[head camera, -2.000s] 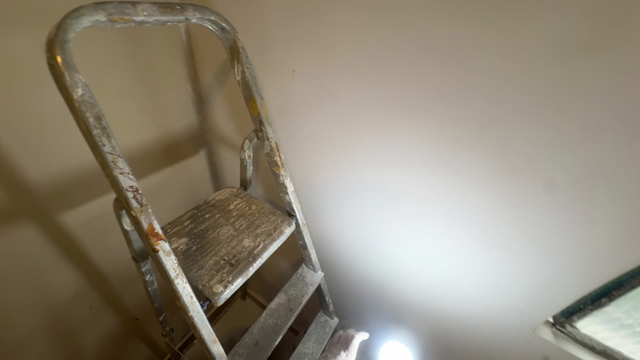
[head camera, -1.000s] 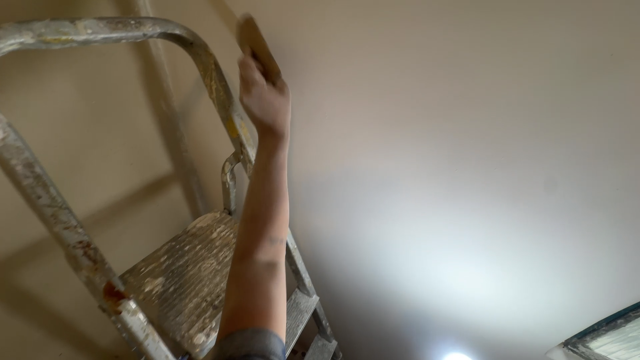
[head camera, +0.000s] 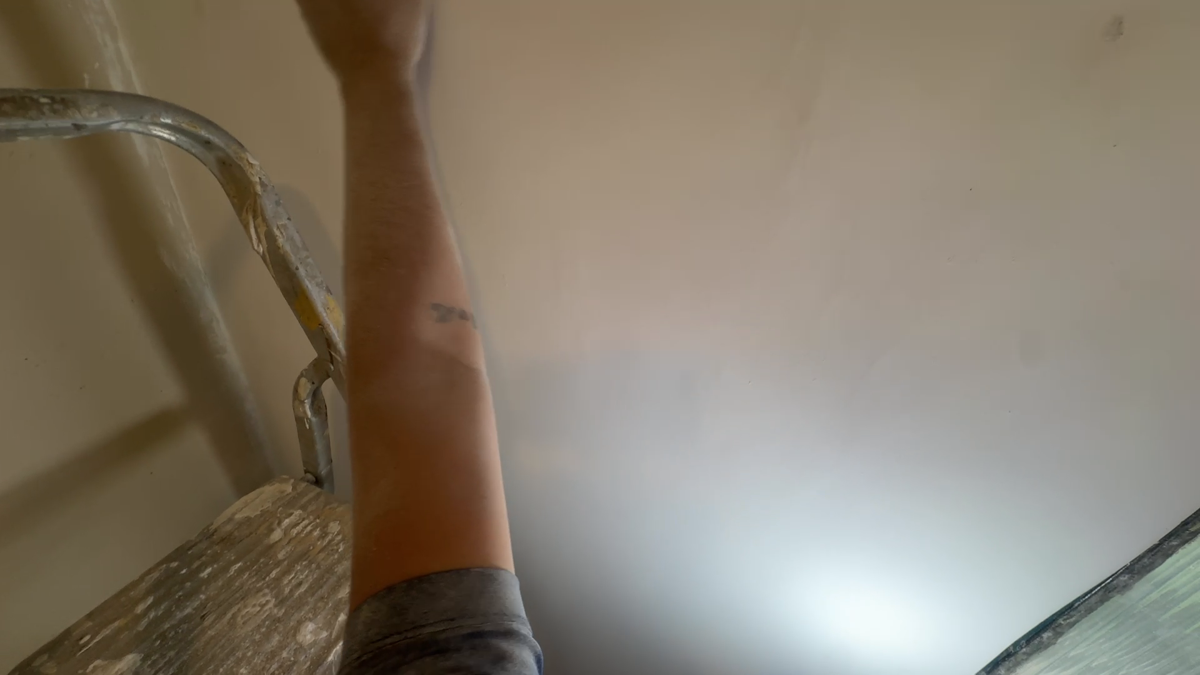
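My right hand (head camera: pixel 370 33) reaches up at the top edge, left of the middle, in front of a pale plastered wall (head camera: pixel 750 234). Only its wrist end shows; the fingers, and whatever they may hold, are cut off by the frame. My bare forearm (head camera: pixel 408 281) has a small dark mark, and a grey sleeve (head camera: pixel 436 623) ends near the elbow. The forearm covers part of a paint-spattered metal stepladder frame (head camera: pixel 267 220) on the left. My left hand is out of view.
The stepladder's worn, paint-marked platform (head camera: pixel 225 591) stands at lower left. A metal bracket (head camera: pixel 311 422) joins its frame above it. A dark-edged, pale greenish panel (head camera: pixel 1134 609) juts in at lower right. A bright patch of light falls low on the wall.
My right arm has come up in front of the ladder. A second ago the hand held a brown block-like tool in view; now the hand runs past the top edge. The view has shifted.
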